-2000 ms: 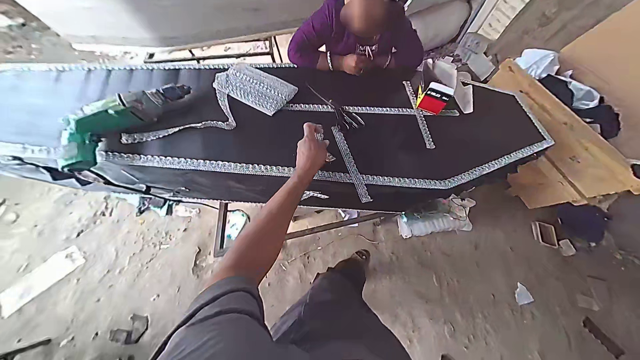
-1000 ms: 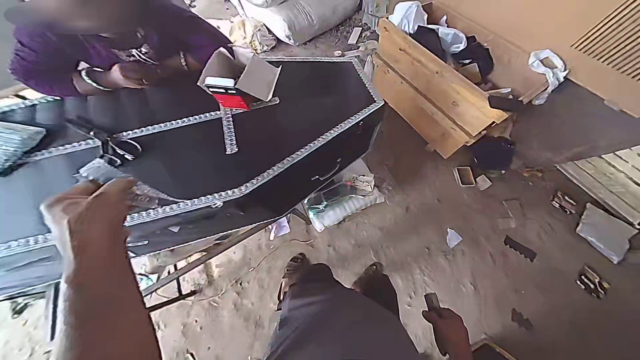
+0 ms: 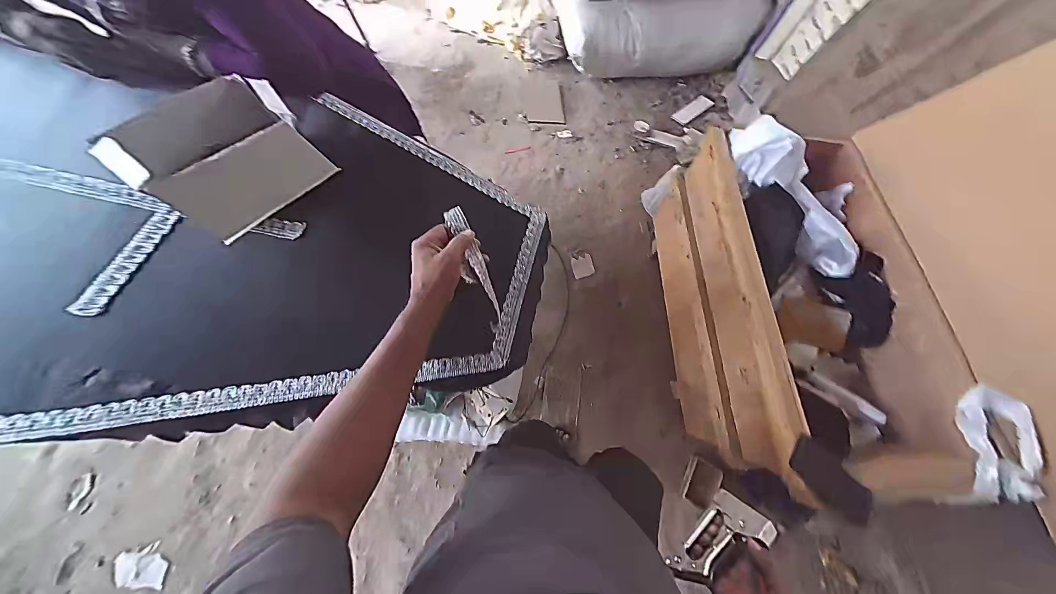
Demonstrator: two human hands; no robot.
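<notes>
My left hand (image 3: 441, 260) pinches a short strip of silver patterned trim (image 3: 472, 247) over the narrow end of a black cloth-covered coffin lid (image 3: 330, 272). Silver trim (image 3: 206, 400) runs along the lid's edges, and more trim lies in a cross shape (image 3: 124, 264) on its top, partly under an opened cardboard box (image 3: 239, 177). At the lower right, my right hand (image 3: 747, 569) is closed around a metal staple gun (image 3: 714, 544), away from the lid; the frame's bottom edge cuts off part of that hand.
Another person's purple sleeve (image 3: 297, 58) is at the upper left, beyond the lid. Right of the lid stands a wooden plank piece (image 3: 718, 313), beside a bin of cloth and scraps (image 3: 874, 198). A white sack (image 3: 660, 33) lies at the top. Litter dots the dirt floor (image 3: 610, 289).
The view has moved toward the lid's narrow end. My left hand, earlier near the scissors, is now over that end with the trim strip. The staple gun has come into view in my right hand.
</notes>
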